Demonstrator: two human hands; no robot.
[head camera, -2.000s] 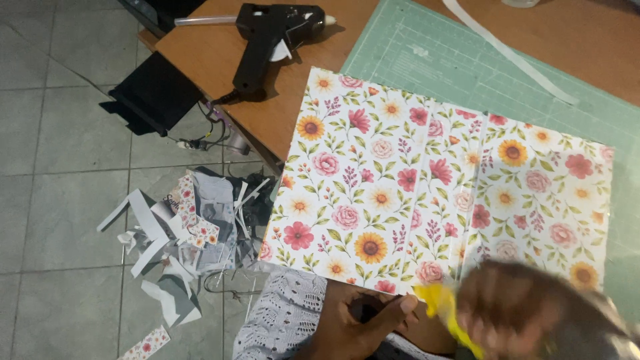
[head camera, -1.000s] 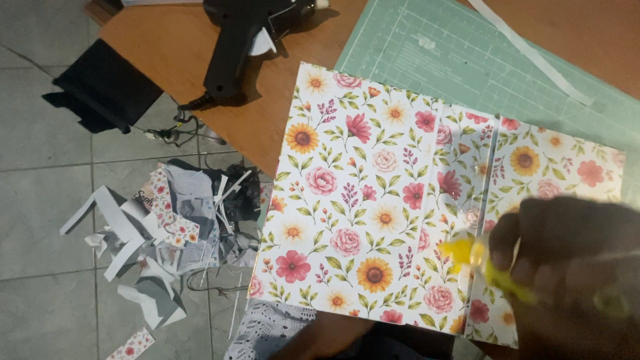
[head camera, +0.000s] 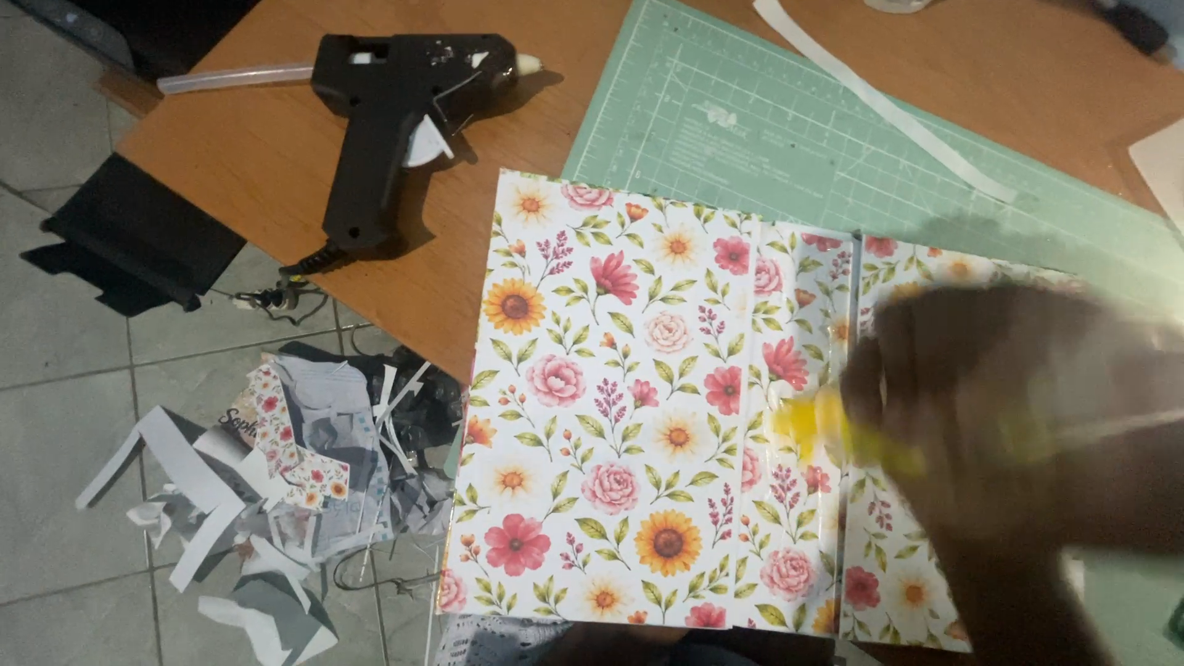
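A floral-patterned cover (head camera: 610, 398) with a narrow spine panel (head camera: 795, 435) lies opened out, partly over a green cutting mat (head camera: 721, 139). My right hand (head camera: 980, 398), blurred by motion, is closed around a yellow tool (head camera: 814, 425) whose kind cannot be made out. The tool's yellow end is at the spine panel, near its fold line. Of my left hand (head camera: 638, 645) only a dark part shows at the cover's lower edge; its fingers are hidden beneath the cover.
A black hot glue gun (head camera: 379, 129) with a glue stick lies on the wooden table (head camera: 250, 176). A white paper strip (head camera: 888, 102) crosses the mat. Paper scraps (head camera: 305, 462) are heaped beside the table, above the tiled floor (head camera: 65, 462). A black flat object (head camera: 139, 236) juts out at the table's left edge.
My right hand has moved with the yellow tool from the cover's lower edge up onto the spine panel. My left hand, visible at the lower edge before, is now mostly hidden under the cover.
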